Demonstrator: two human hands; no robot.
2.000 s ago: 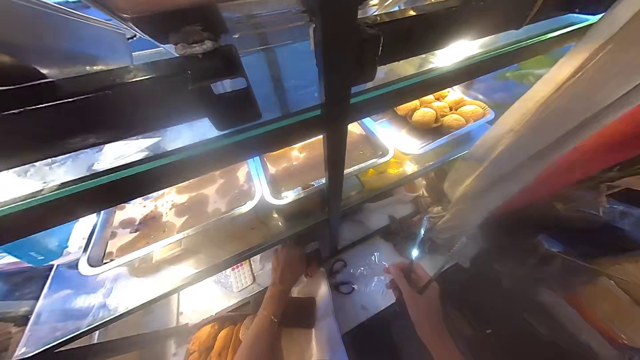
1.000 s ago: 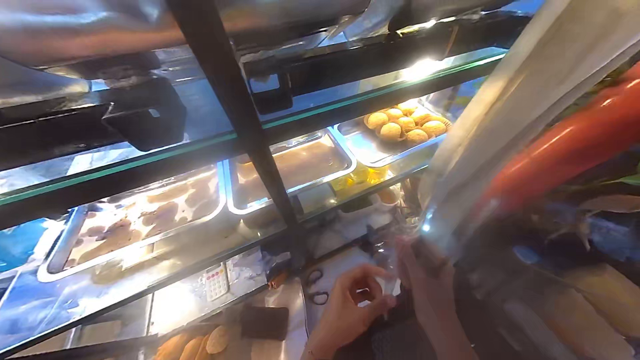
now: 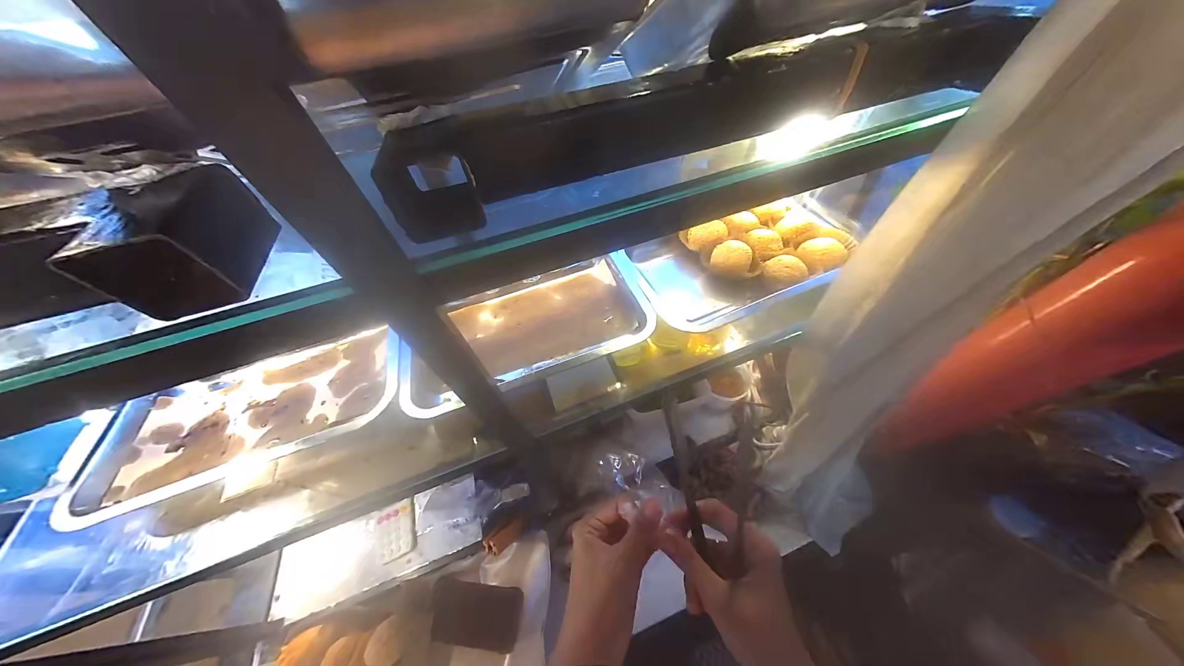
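My left hand (image 3: 610, 555) and my right hand (image 3: 731, 578) are close together at the lower middle. Between their fingertips they pinch a clear plastic bag (image 3: 638, 481), whose crinkled top stands up above them. My right hand also holds dark tongs (image 3: 684, 462), which point upward past the bag. Left of my left hand, a dark flat block (image 3: 476, 614) lies beside golden baked items (image 3: 356, 643).
Behind a glass case with a dark metal post (image 3: 351, 222) are a tray of round golden buns (image 3: 763, 245), a brown-topped tray (image 3: 546, 314) and a mottled one (image 3: 259, 416). A calculator (image 3: 395, 532) lies lower left. A pale curtain (image 3: 925, 240) and a red tube (image 3: 1054, 324) are at the right.
Two seconds ago my hands were apart; now they meet at the clear bag. The scissors seen between them earlier are not visible now. The view has shifted closer to the right part of the case.
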